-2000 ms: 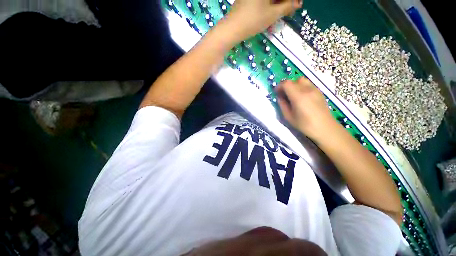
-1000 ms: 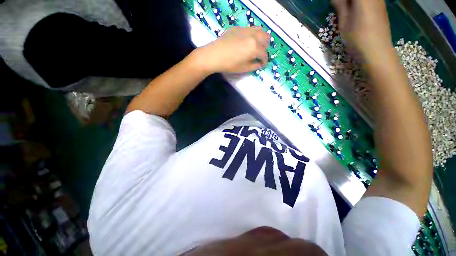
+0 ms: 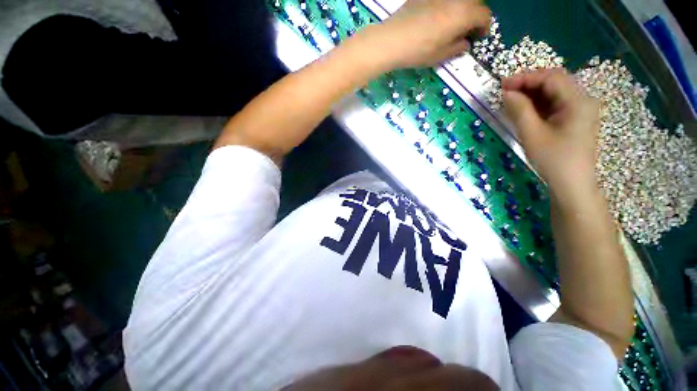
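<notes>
A long green circuit board panel (image 3: 458, 145) with rows of small white and dark blue parts lies between pale rails. A broad heap of loose cream-white components (image 3: 642, 160) is beyond the far rail. My left hand (image 3: 443, 32) is over the far rail, its curled fingertips at the upper left end of the heap. My right hand (image 3: 552, 114) is over the near edge of the heap, fingers bent, fingertips pointing left. Both hands are slightly blurred. Whether either holds a small component cannot be told.
The bright near rail (image 3: 424, 191) runs diagonally between my shirt and the board. A blue edge (image 3: 669, 46) shows at the upper right. Pale fabric (image 3: 153, 128) and a blurred brown item (image 3: 103, 162) are at the left.
My left hand has moved from over the board up and right to the heap's upper end. My right hand has moved down from the heap's far upper side to its near edge.
</notes>
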